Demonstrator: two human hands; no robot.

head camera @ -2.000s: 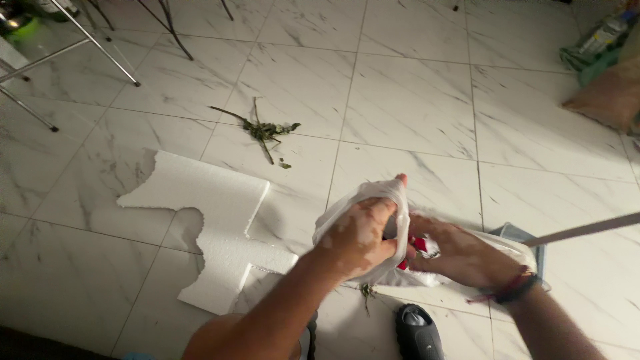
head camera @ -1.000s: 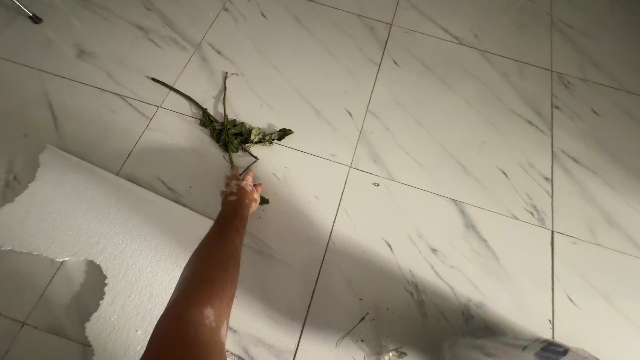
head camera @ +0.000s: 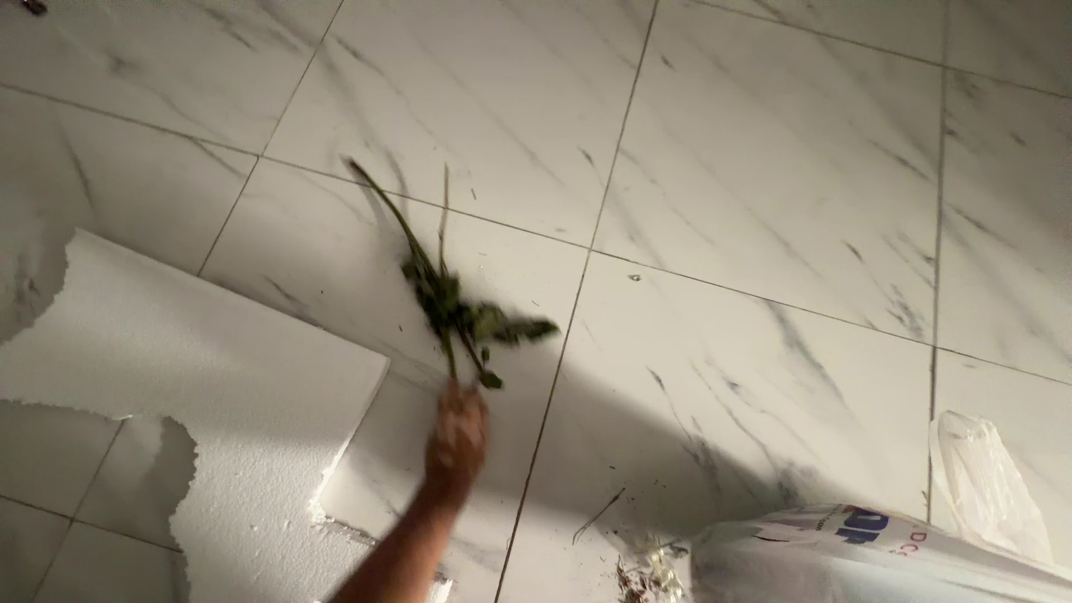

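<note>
My left hand (head camera: 458, 427), reaching up from the bottom edge, grips the lower stem ends of a wilted leafy plant cutting (head camera: 444, 301). Its dark green leaves are bunched mid-stem, and two bare stems point up and left; the hand and leaves are blurred by motion. A white plastic bag (head camera: 779, 557) with printing lies at the lower right, and its thin pale handle (head camera: 980, 477) stands up beside it. My right hand does not show.
Broken white styrofoam sheet (head camera: 251, 368) with ragged edges lies on the marble-patterned tile floor at the left. Dry plant debris (head camera: 649, 574) and a thin twig (head camera: 599, 515) are near the bag. A dark object tip (head camera: 33, 7) shows at the top left corner.
Two seconds ago both hands were at the white bag; now the bag lies at the lower right and my left hand is on the plant stems. The plant has shifted slightly. The view has moved closer.
</note>
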